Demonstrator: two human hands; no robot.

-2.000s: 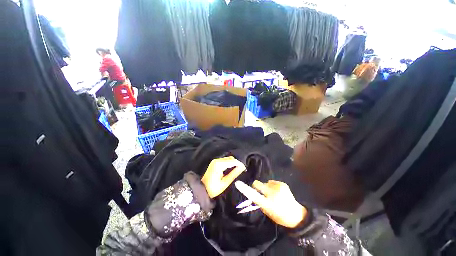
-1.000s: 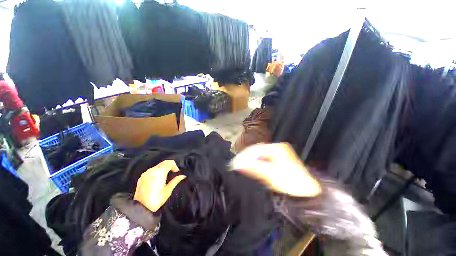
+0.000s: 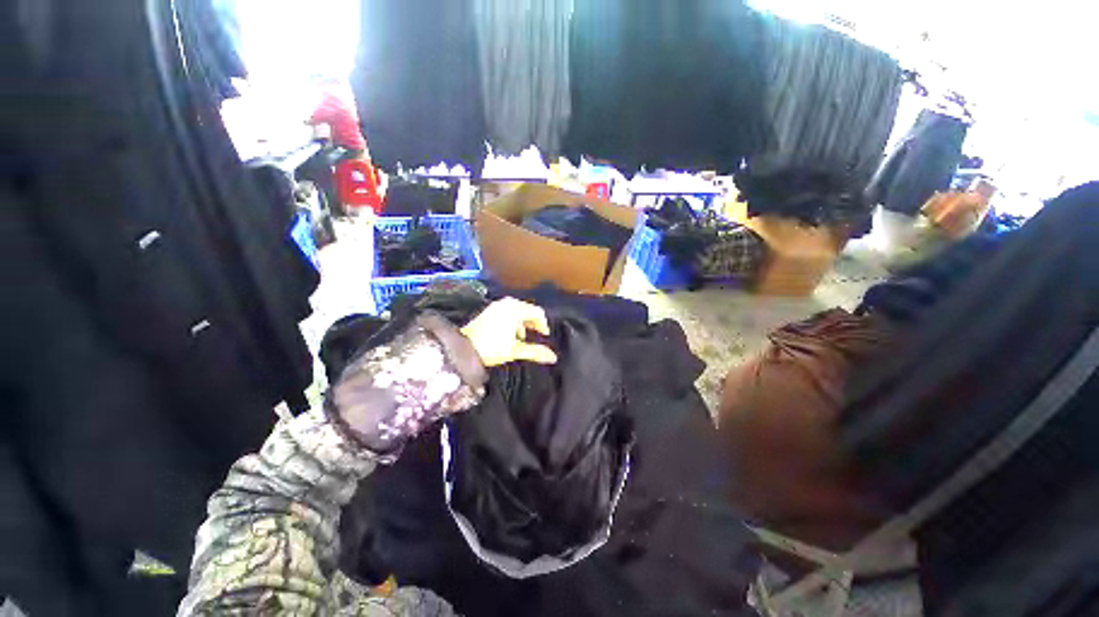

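A black garment (image 3: 542, 422) lies bunched on a wide dark garment pile (image 3: 687, 482) in front of me. Its smooth, shiny folds face up, and a pale curved edging (image 3: 500, 562) runs round its near opening. My left hand (image 3: 512, 334) is at the garment's upper left, thumb and fingers curled on the black cloth, pinching it. The sleeve cuff is dark with pale flowers. My right hand is out of the picture. No needle or thread can be made out.
Black coats with small white marks hang at left (image 3: 84, 277). A blue basket (image 3: 422, 285) and an open cardboard box (image 3: 542, 259) stand beyond the pile. A brown cloth-covered bundle (image 3: 789, 422) and dark hanging garments are at right. A person in red (image 3: 341, 124) is far left.
The view has swung right and back left. My right hand moved off the garment to the right and out of view. The garment's pale-edged opening now shows more fully.
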